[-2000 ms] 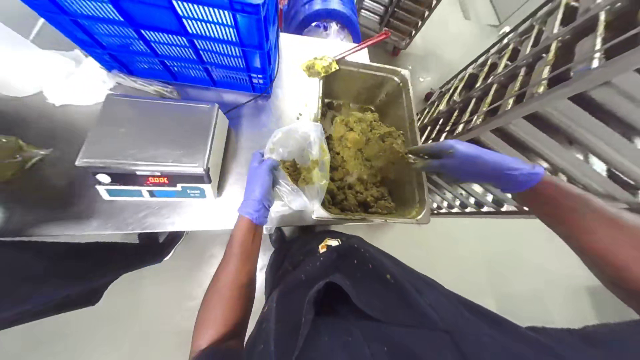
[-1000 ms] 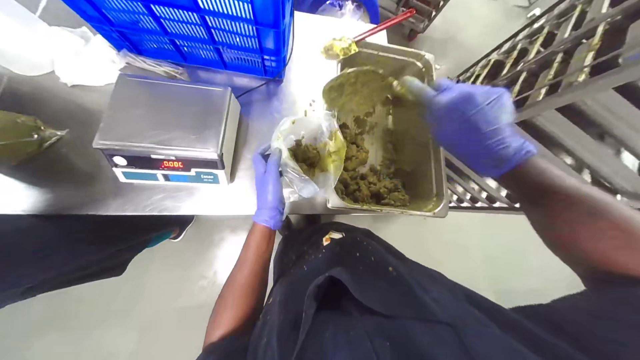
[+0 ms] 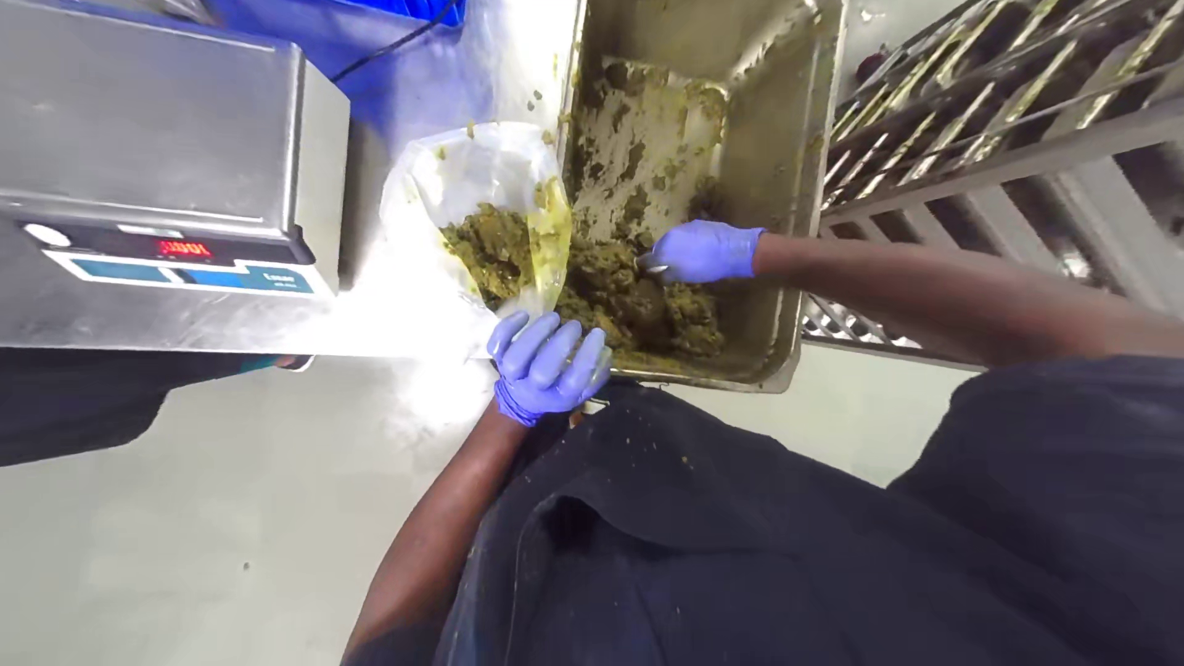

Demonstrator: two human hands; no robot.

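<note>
My left hand (image 3: 550,363), in a purple glove, is at the lower edge of a clear plastic bag (image 3: 476,153), its fingers curled near the film; whether it grips the bag is hard to tell. Green-brown mash (image 3: 495,250) lies inside the bag. Just right of it stands a deep steel pan (image 3: 777,176) with more mash (image 3: 638,305) gathered at its near end. My right hand (image 3: 705,252), also gloved, is down in the pan, closed on the handle of a utensil whose far end is buried in the mash or hidden.
A digital bench scale (image 3: 166,129) with a lit red display stands left of the bag. Behind it are a black cable (image 3: 393,46) and part of a blue plastic crate (image 3: 407,7). A metal rack (image 3: 1008,139) borders the pan on the right. Another person's dark-clothed leg (image 3: 83,398) shows at lower left.
My right hand has gone from the pan's right side, where it held a mash-coated scoop raised, down into the mash. My left hand has shifted to the bag's lower edge. The view has moved closer.
</note>
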